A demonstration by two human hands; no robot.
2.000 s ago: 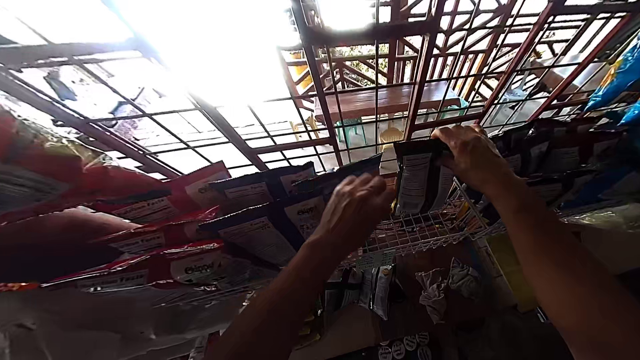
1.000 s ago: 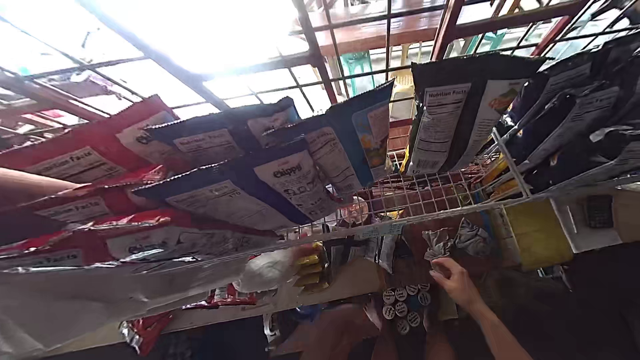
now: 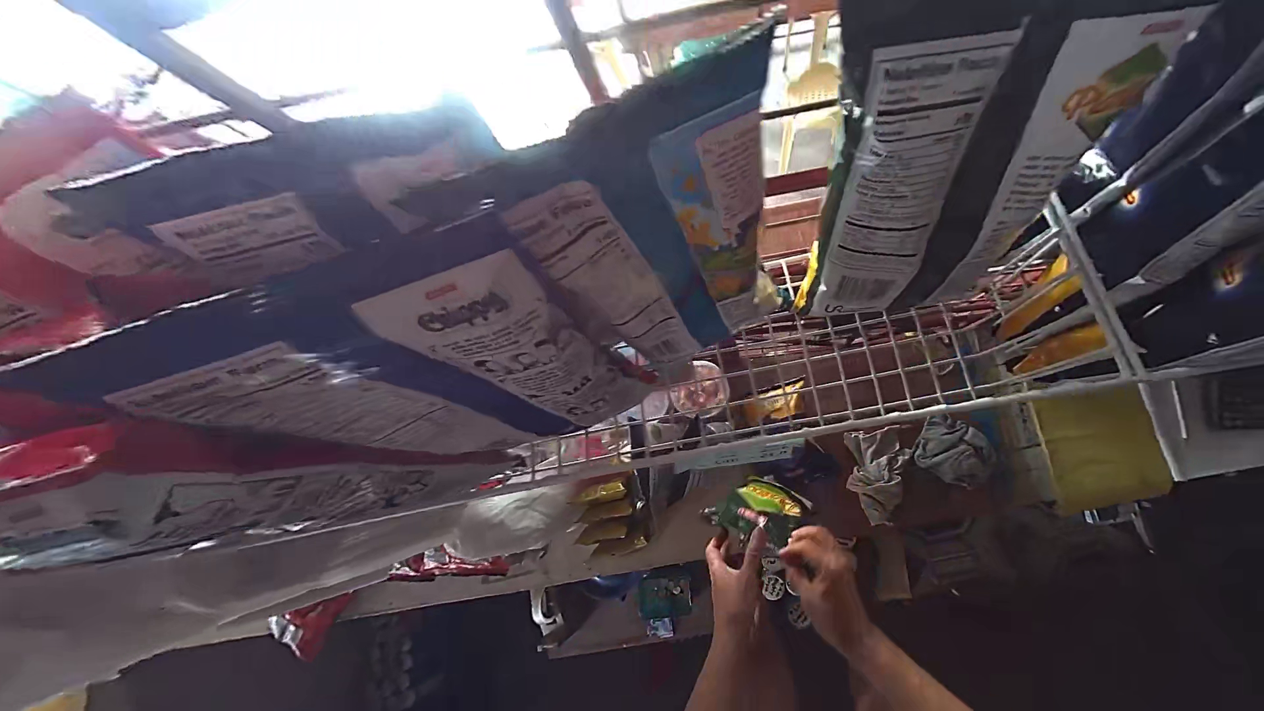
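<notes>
Below the wire rack, my left hand (image 3: 736, 583) holds a green snack packet (image 3: 765, 509) with a yellow-green printed patch, its thumb lying over the front. My right hand (image 3: 820, 573) is at the packet's lower right side, fingers bent together; whether they pinch its edge is too small to tell. Above hangs the white wire rack (image 3: 879, 370). It bears a dark blue chip bag (image 3: 474, 326), a blue bag with a colourful print (image 3: 706, 188) and a black chip bag (image 3: 918, 148).
Red chip bags (image 3: 69, 444) fill the left side. Yellow packets (image 3: 604, 513) lie on a shelf below the rack. Crumpled grey cloths (image 3: 953, 454) are beside a yellow container (image 3: 1096, 444) at the right. A red foil packet (image 3: 311, 624) hangs at the lower left.
Both hands were up at the bags two seconds ago; now they are together below the rack with the green packet. The view has moved closer to the rack.
</notes>
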